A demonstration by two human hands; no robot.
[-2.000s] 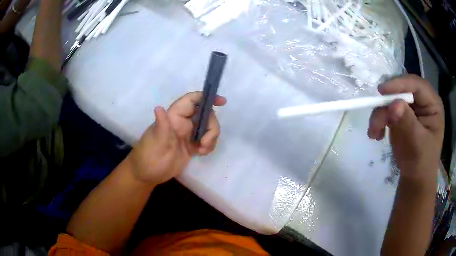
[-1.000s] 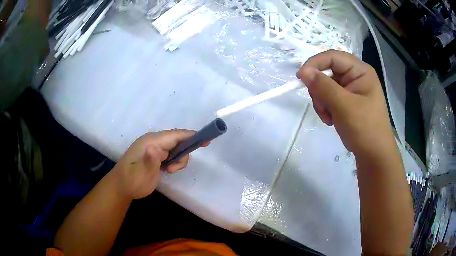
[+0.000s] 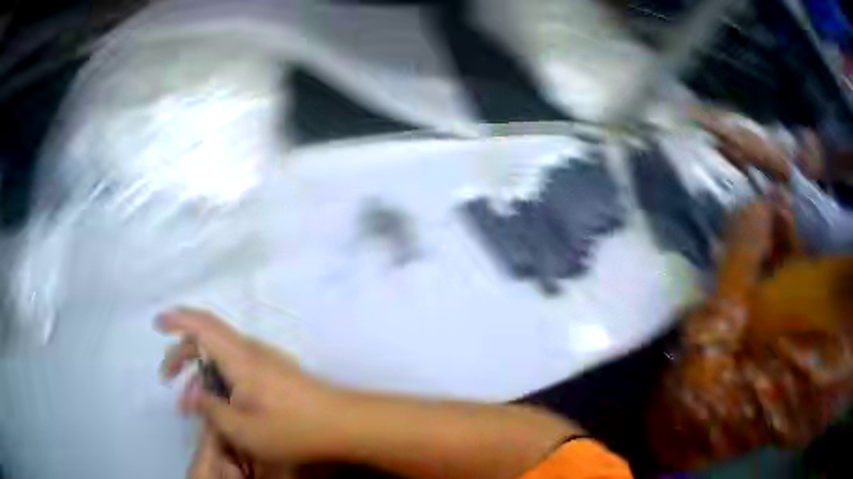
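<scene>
The view is strongly blurred. My right hand (image 3: 238, 379) is at the lower left, its fingers closed around a short dark piece (image 3: 213, 379) that looks like part of the black tube. My left hand (image 3: 215, 460) shows only in part below it, close to my right hand and cut off by the bottom edge. What its fingers hold is hidden. The white rod cannot be made out.
A shiny clear bag of white rods (image 3: 201, 140) lies upper left. Small grey parts (image 3: 388, 229) lie on the white tabletop (image 3: 430, 327). Black tubes with white tips (image 3: 552, 220) lie right of them. Another person's arm (image 3: 748, 248) is at the right.
The view has swung to the right. My hands have come together at the lower left. The white rod no longer shows, and the small parts and tube heap have come into view.
</scene>
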